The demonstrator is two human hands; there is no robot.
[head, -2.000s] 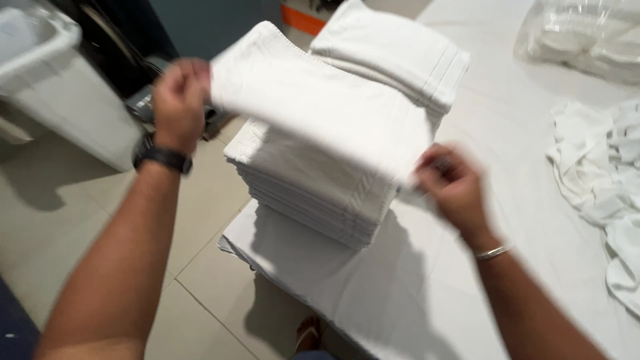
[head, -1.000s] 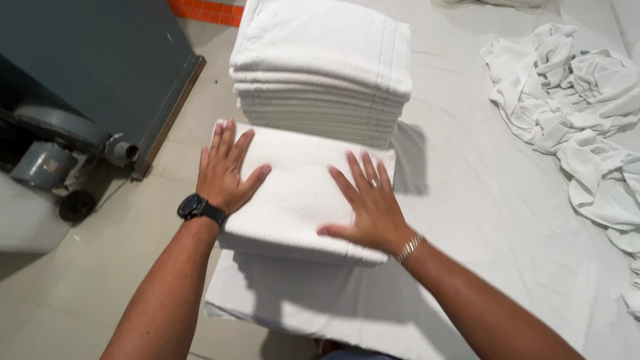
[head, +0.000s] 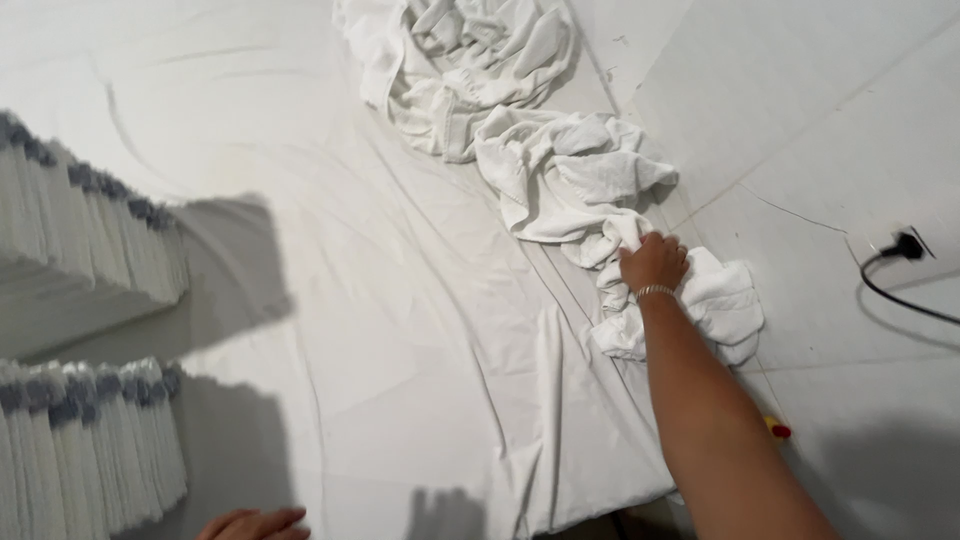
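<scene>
My right hand (head: 654, 262), with a bracelet at the wrist, grips a crumpled white cloth (head: 611, 247) at the right edge of the covered table. More crumpled white cloths (head: 570, 161) trail up and to the left from it. At the bottom edge of the view only the fingers of my left hand (head: 255, 525) show, over the table near a stack of folded white cloths (head: 90, 442); no cloth is seen in them. A second stack of folded white cloths (head: 90, 217) stands beyond the first, at the left.
A wrinkled white sheet covers the table (head: 405, 360). Along its right side is a pale tiled surface with a black plug (head: 906, 246) and cable in a socket. A small red and yellow object (head: 780, 430) lies at the lower right.
Both hands have left the folded stack they pressed on. My right hand has moved right onto the crumpled cloths. The view has swung strongly to the right.
</scene>
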